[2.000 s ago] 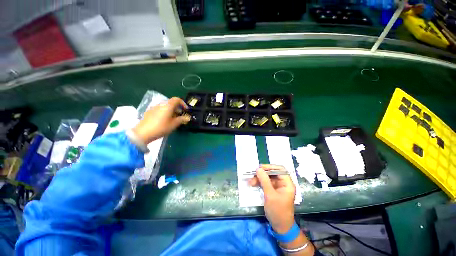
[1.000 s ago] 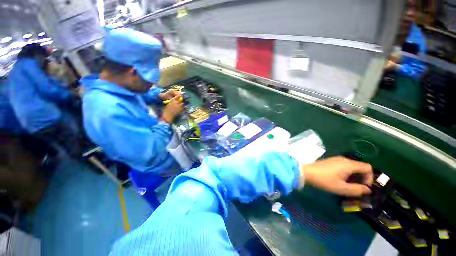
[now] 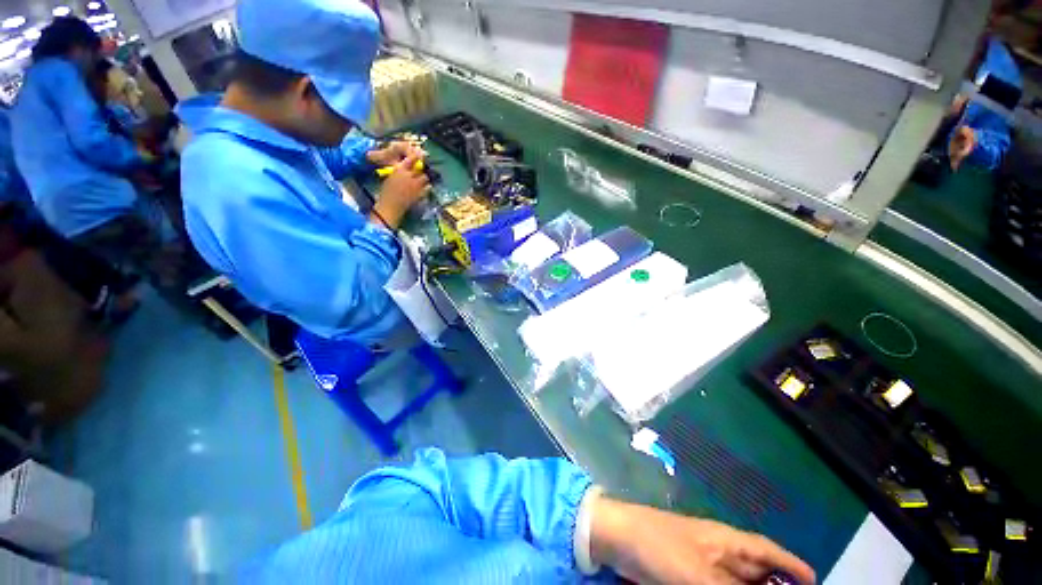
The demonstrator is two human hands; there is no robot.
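Note:
My left hand (image 3: pixel 691 549) is at the bottom edge, right of centre, partly cut off. Its fingers are closed around a small dark thing (image 3: pixel 782 578), mostly hidden by the fingers and the picture's edge. The black compartment tray (image 3: pixel 840 443) lies beyond it at the right, cut off by the frame, with small black device units with gold and white parts in its pockets. A white strip (image 3: pixel 871 553) shows at the bottom right. My right hand is not in view.
Left of the tray lie a dark-gridded sheet (image 3: pixel 720 466), a blue-white scrap (image 3: pixel 654 447), clear-bagged white packs (image 3: pixel 686 343) and a blue pack (image 3: pixel 588 265). A person in a blue smock (image 3: pixel 269 217) sits at the left, near a blue stool (image 3: pixel 394 400). More people show behind and at the far right.
The view has swung left, bringing the seated person into sight. My left hand has left the tray and come back towards me with the small dark thing. My right hand has gone out of view.

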